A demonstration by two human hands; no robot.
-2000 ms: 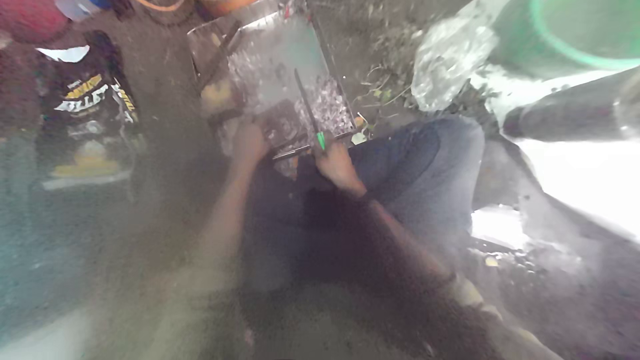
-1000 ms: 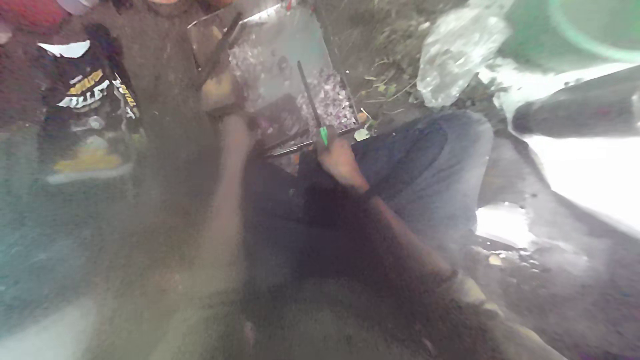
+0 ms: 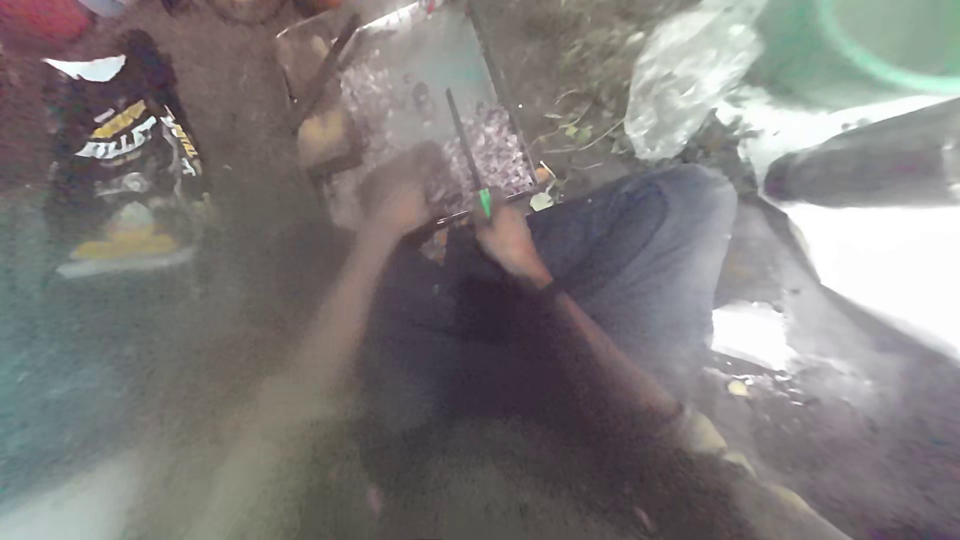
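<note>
In the hazy head view, my right hand (image 3: 510, 236) is closed around the green handle of a long thin dark tool (image 3: 465, 142), perhaps a knife or file. Its shaft points up over a shallow metal tray (image 3: 491, 64). Small pale pieces (image 3: 499, 146) lie in the tray. My left hand (image 3: 397, 199) is blurred over the near left part of the tray, and its fingers and anything in them cannot be made out. A dark bar (image 3: 330, 67) lies slanted across the tray's left side, near a yellowish lump (image 3: 322, 135).
A black printed bag (image 3: 124, 165) lies at left. At right are a crumpled clear plastic bag (image 3: 686, 82), a green tub (image 3: 847, 45) and a dark cylindrical object (image 3: 862, 161). My bent knee in jeans (image 3: 675, 217) is beside the tray, near leafy scraps (image 3: 574, 135).
My left hand has moved from the tray's left edge, where it was one second ago, rightward over the tray. My right hand keeps the green-handled tool in much the same place.
</note>
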